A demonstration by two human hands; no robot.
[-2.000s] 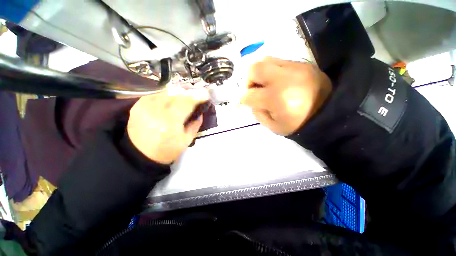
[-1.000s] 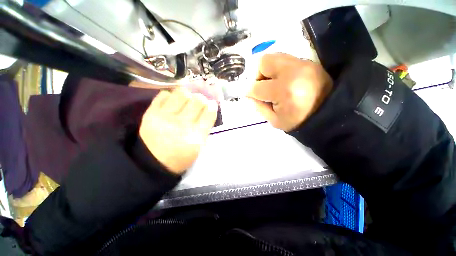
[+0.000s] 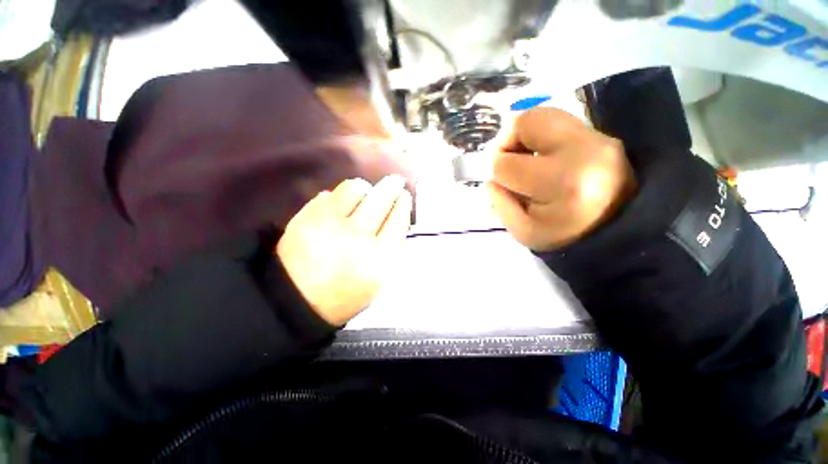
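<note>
A large maroon cloth panel lies on the white machine bed, left of the needle area. My left hand lies on the panel's right end, fingers together and pointing at the needle area; whether it pinches the cloth cannot be told. The white sewing machine head with "Jac" lettering stands above. The round dark coiled part sits right of the glare-washed needle area. My right hand is half curled just right of this part; its fingertips are hidden or washed out, and any held thing cannot be made out.
A small blue part is above my right hand. A flat black object lies behind my right wrist. Purple cloth pieces are at far left. A blue crate shows below the ruler-marked table edge.
The view has shifted, showing more of the machine head and its lettering. More of the maroon panel is uncovered. My left hand lies flatter, a little below the needle area; my right hand stays beside the coiled part.
</note>
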